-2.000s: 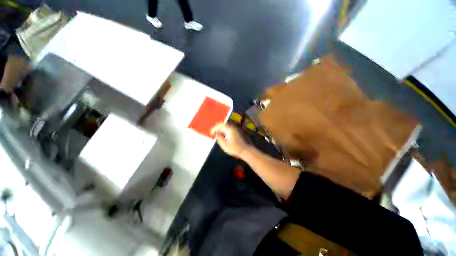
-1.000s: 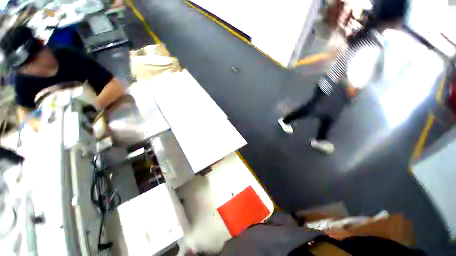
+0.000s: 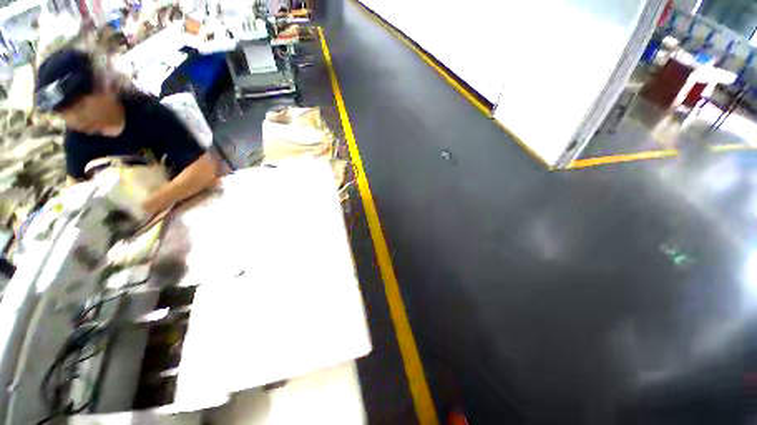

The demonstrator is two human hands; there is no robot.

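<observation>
Neither of my hands is in the picture. Nearest in front of me is a large white board or sheet (image 3: 278,282) on the machine table (image 3: 311,403), at the lower left. Left of it is a blurred pale machine body (image 3: 50,282) with dark cables (image 3: 79,357). A small red-orange thing (image 3: 457,416) is cut off at the bottom edge; I cannot tell what it is.
A person in a dark cap and dark shirt (image 3: 141,133) works at the left. A beige cloth bundle (image 3: 295,133) stands behind the white board. A yellow line (image 3: 373,224) runs along the dark floor (image 3: 515,282). A white partition (image 3: 531,75) stands at the back.
My view has swung up and to the right. My hand, the brown panels and the red sheet seen earlier have left the picture. The walking person is gone from view.
</observation>
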